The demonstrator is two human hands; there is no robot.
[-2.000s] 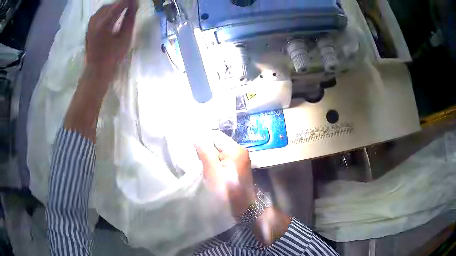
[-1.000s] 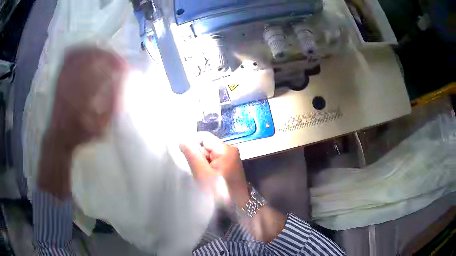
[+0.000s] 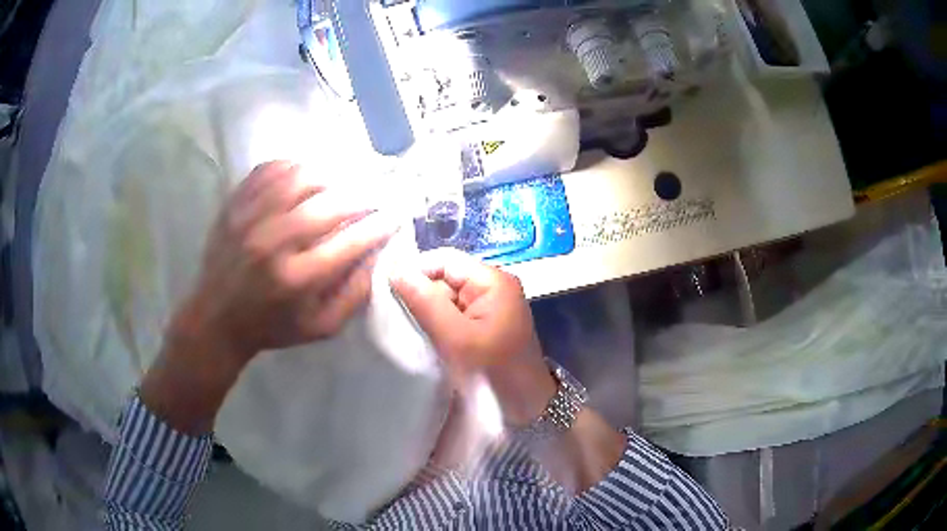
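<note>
A thin white garment piece [image 3: 322, 425] hangs limp from the needle area down towards the wearer's lap. My right hand [image 3: 472, 311], with a metal watch on the wrist, pinches the fabric edge just below the blue slide plate [image 3: 519, 220]. My left hand [image 3: 286, 259] is over the cloth left of the needle area, fingers stretched towards the edge near my right fingertips; glare and blur hide whether it grips the cloth. The needle and presser foot area is washed out by lamp glare.
The sewing machine head with ribbed tension dials [image 3: 593, 54] stands at the top. Its cream bed [image 3: 768, 166] extends right, with a dark hole and ruler marks. A garment bundle [image 3: 114, 207] lies at left. A second pale cloth stack [image 3: 768, 379] lies lower right.
My left hand has come down from the upper left and in to the right, beside my right hand. My right hand keeps its pinch near the needle. The view has shifted slightly.
</note>
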